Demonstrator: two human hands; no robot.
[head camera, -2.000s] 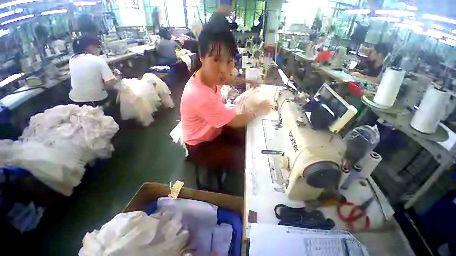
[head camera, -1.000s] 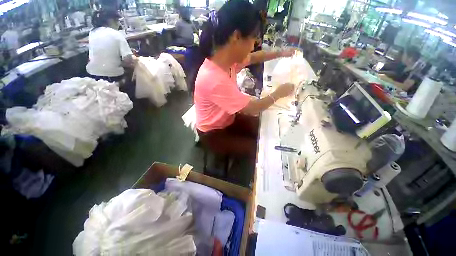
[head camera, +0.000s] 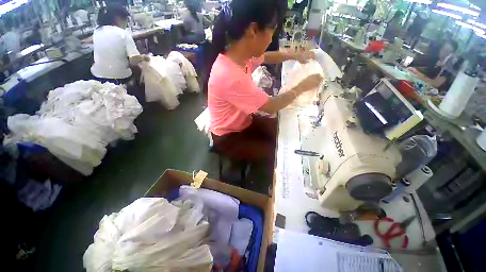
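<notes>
Neither of my hands can be made out in the picture. Nearest in front of me a heap of cream cloth pieces (head camera: 152, 234) fills the near part of an open carton (head camera: 250, 194). Folded pale lilac-white pieces (head camera: 216, 207) lie beside the heap, against a blue liner (head camera: 257, 228). A small blurred orange-red patch shows at the bottom edge, among the cloth; I cannot tell what it is. A cream sewing machine (head camera: 346, 154) stands on the white table to the right, with a small dark slim tool (head camera: 307, 153) near it.
A person in a pink top (head camera: 234, 95) sits ahead, both hands on pale cloth. Red-handled scissors (head camera: 391, 232), a dark bundle (head camera: 338, 228) and a printed paper (head camera: 325, 255) lie on the near table. A large cream heap (head camera: 85, 117) stands left, thread cones (head camera: 458, 94) right.
The view has swung, so the scene sits further right and the machine higher than at first. The person in pink has turned from facing me to the cloth and machine.
</notes>
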